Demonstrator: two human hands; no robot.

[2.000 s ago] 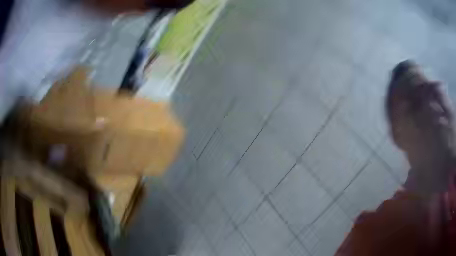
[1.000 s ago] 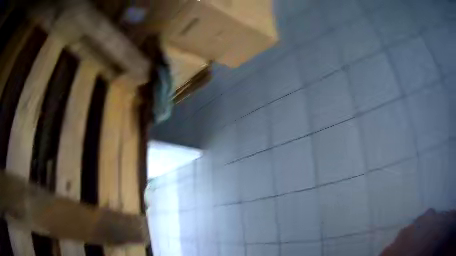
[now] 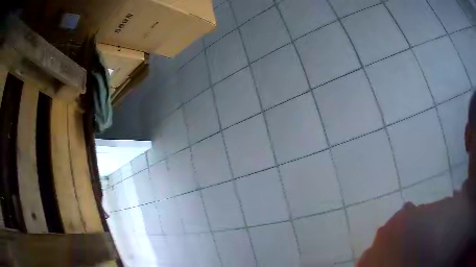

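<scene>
Neither of my hands can be made out. Nearest on the left is a wooden pallet (image 3: 73,156) with pale slats and dark gaps, seen tilted and cut off by the left edge. Brown cardboard cartons (image 3: 156,26) are at the top left, one with dark printed marks. A greenish cloth-like piece (image 3: 102,94) hangs between the pallet and the cartons.
A pale grey tiled surface (image 3: 302,125) fills the middle and right. A bright white patch (image 3: 120,156) is at lower left. A blurred reddish shape, perhaps part of a person's clothing (image 3: 423,229), is at the bottom right, with a brownish edge above it.
The view has turned and become sharper. The pallet and cartons sit further left than one second ago. More of the reddish shape shows at the bottom right.
</scene>
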